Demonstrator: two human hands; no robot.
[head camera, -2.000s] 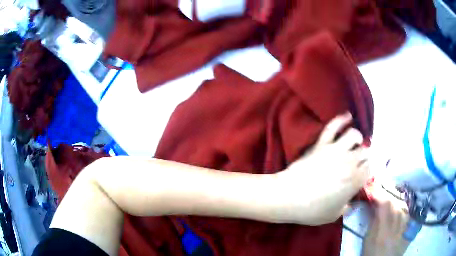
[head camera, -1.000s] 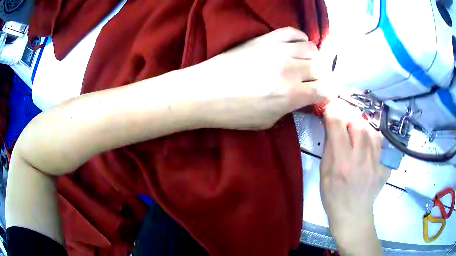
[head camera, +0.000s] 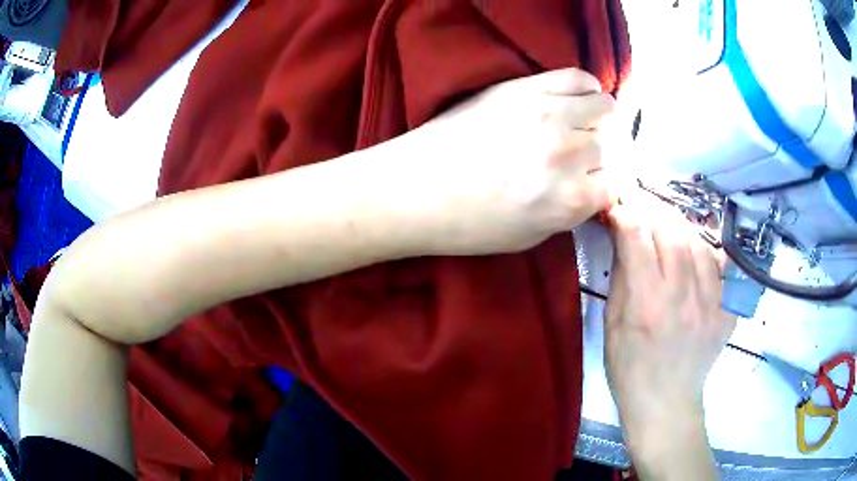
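Note:
Rust-red cloth (head camera: 451, 348) lies over the white table and my lap. My left hand (head camera: 554, 164) reaches across it, fingers curled on the cloth's right edge beside the machine head. My right hand (head camera: 662, 301) lies palm down on the table, its fingertips meeting my left hand at the cloth edge. Glare washes out the fingertips, so the right hand's hold cannot be seen. The metal presser foot area (head camera: 700, 202) is just right of the fingers. The needle point itself cannot be made out.
The white sewing machine head (head camera: 780, 85) with blue stripes fills the upper right. A dark curved cable or bar (head camera: 780, 280) and a blue-grey block (head camera: 742, 293) sit below it. Scissors with red and yellow handles (head camera: 818, 425) lie at lower right. A blue crate (head camera: 42, 211) is at left.
Since two seconds ago the view has shifted toward the machine, and the scissors have come into sight. In the last second my hands and the cloth have barely moved.

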